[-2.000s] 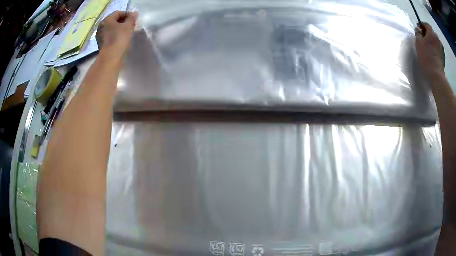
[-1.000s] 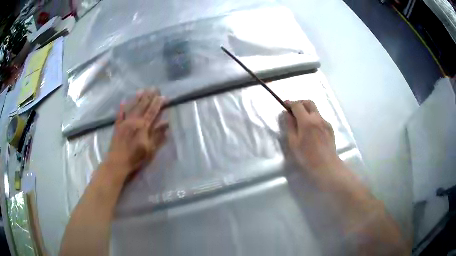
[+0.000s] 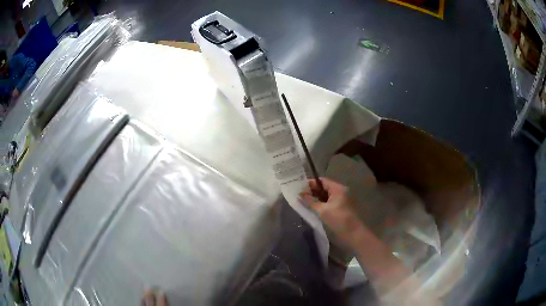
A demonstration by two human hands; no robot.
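Observation:
My right hand holds a thin dark brown-red stick, which points up and away. Its fingertips are at the lower part of the printed label strip; whether they pinch it is unclear. The strip comes from a white label dispenser with a black slot and handle on top. Only the fingertips of my left hand show at the bottom edge, over the plastic bags; what they do is hidden. The stack of poly bags lies on the white-covered table at left, shiny and wrinkled, with dark fold lines.
An open brown carton beside the table holds white paper and film. The table's white cover extends behind the bags. Shelving stands at the far right. A person's blue sleeve shows at far left.
The view has turned right to the dispenser and carton. My right hand has moved with the stick from above the bags to the label strip. My left hand is now mostly out of view.

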